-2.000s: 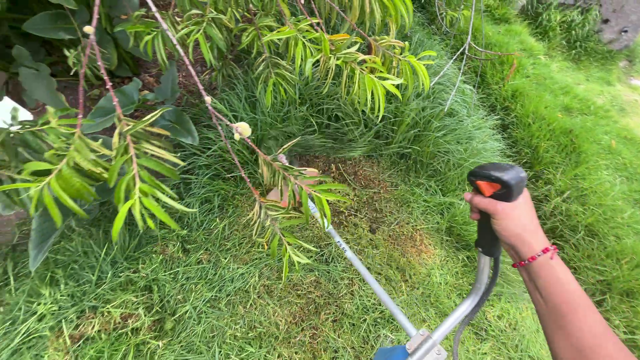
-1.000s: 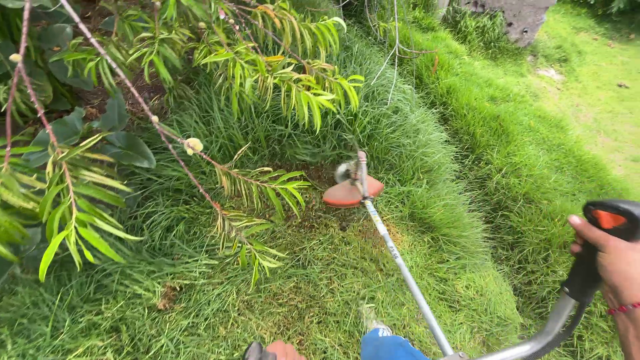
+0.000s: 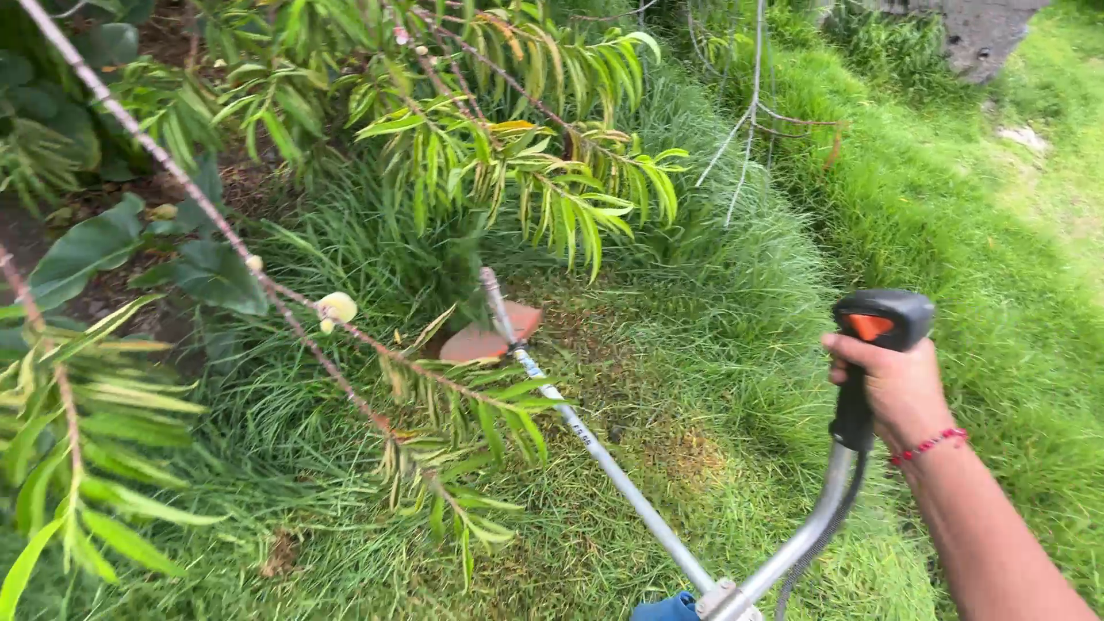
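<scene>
My right hand [image 3: 897, 384], with a red beaded bracelet at the wrist, is closed around the black control handle [image 3: 854, 405] of a brush cutter. An orange-red switch shows on top of the handle. The silver shaft [image 3: 617, 474] runs up and left from the handlebar clamp [image 3: 726, 599] to an orange guard [image 3: 492, 332] low over the grass. The cutting end beyond the guard is blurred among tall grass. My left hand is out of view. A bit of blue fabric [image 3: 666, 609] shows at the bottom edge beside the clamp.
Leafy branches [image 3: 379, 423] with small pale fruits hang over the shaft and guard from the left. Broad dark leaves [image 3: 90, 250] grow at left. Bare twigs [image 3: 755, 103] dangle at top centre. Long grass [image 3: 733, 233] borders cut grass. A grey block [image 3: 987, 34] stands at upper right.
The guard end of the brush cutter has swung left since one second ago, back behind the hanging branch. Part of my left hand showed at the bottom then and is now out of view.
</scene>
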